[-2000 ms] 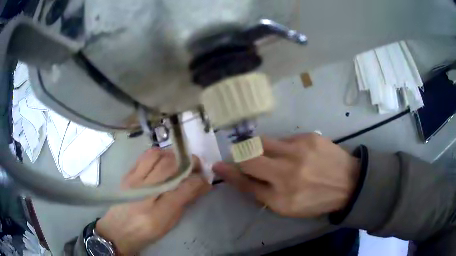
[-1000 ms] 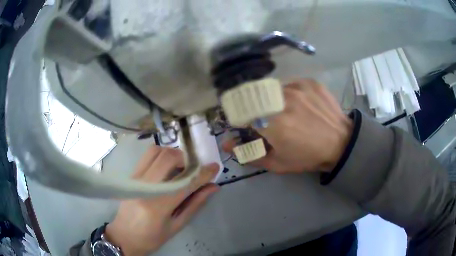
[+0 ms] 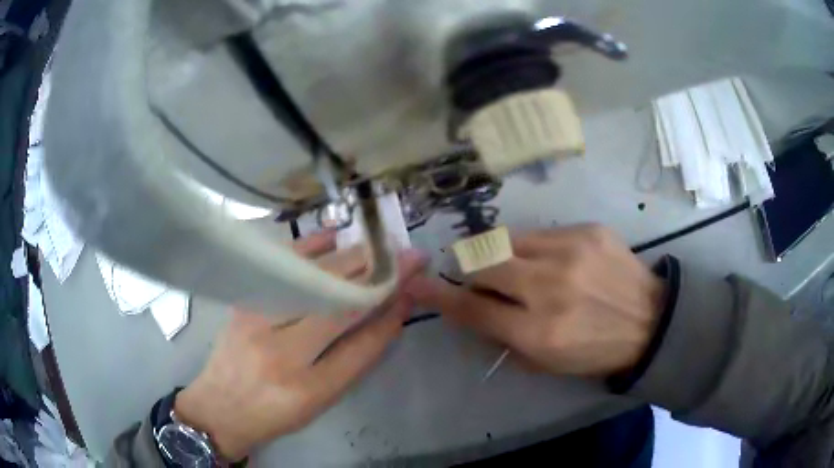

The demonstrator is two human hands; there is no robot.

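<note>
A white fabric piece [image 3: 389,222] lies under the needle area of the cream sewing machine head [image 3: 384,101], partly hidden by the curved guard and my fingers. My left hand [image 3: 297,352] lies flat beside and over its near end, fingers toward the needle area. My right hand [image 3: 558,302] is just right of it, with thumb and fingertips close to the fabric's near end, touching or nearly touching my left fingertips. A thin metal spike, perhaps an awl [image 3: 496,364], sticks out below my right hand. The needle is hidden.
White strips [image 3: 713,137] lie fanned at the right, beside a flat black rectangle, perhaps a smartphone [image 3: 805,192]. White pieces [image 3: 137,288] are heaped at the left. Ribbed cream dials [image 3: 526,132] hang from the head, above my right hand. A dark line crosses the table.
My right hand has come back down from behind the dials to the fabric's near end. My left hand has shifted slightly over the fabric. The camera view has shifted, so the head and dials appear further right.
</note>
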